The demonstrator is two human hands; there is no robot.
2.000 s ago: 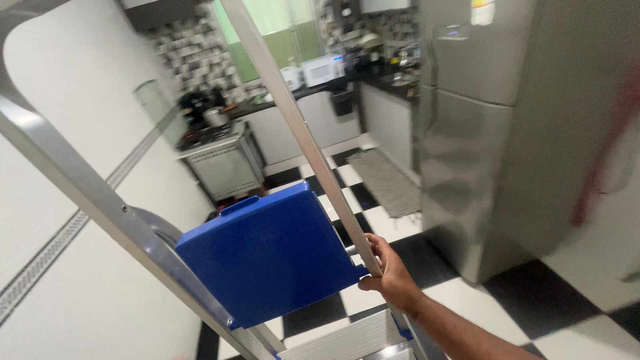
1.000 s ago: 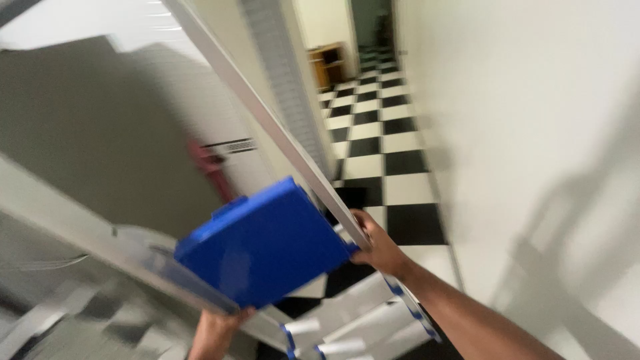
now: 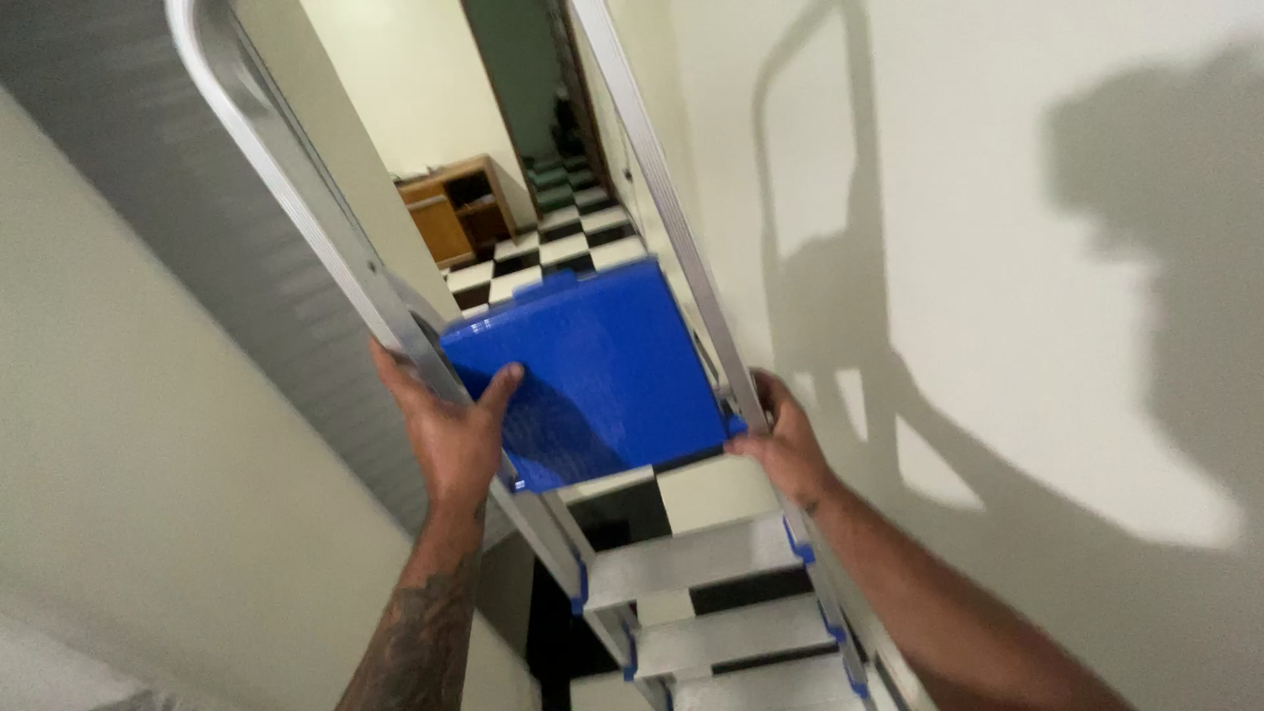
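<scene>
An aluminium stepladder (image 3: 657, 183) with a blue plastic top platform (image 3: 602, 380) stands tilted in the middle of the head view. My left hand (image 3: 449, 425) grips its left side rail, the thumb lying over the platform's left edge. Around the right side rail, beside the platform's lower right corner, my right hand (image 3: 785, 434) is closed. Below the platform are several ribbed metal steps (image 3: 701, 563) with blue end caps. The ladder's feet are out of view.
A pale wall (image 3: 948, 296) with shadows runs close along the right. Another wall (image 3: 178, 444) and a grey ribbed surface (image 3: 247, 296) lie at the left. Beyond the ladder, a wooden cabinet (image 3: 439, 227) stands on the black and white checkered floor (image 3: 592, 237), near a doorway (image 3: 523, 79).
The view has swung from the kitchen to a hallway, with the ladder staying before me. My left hand, out of view at first, is now higher on the left rail than one second ago.
</scene>
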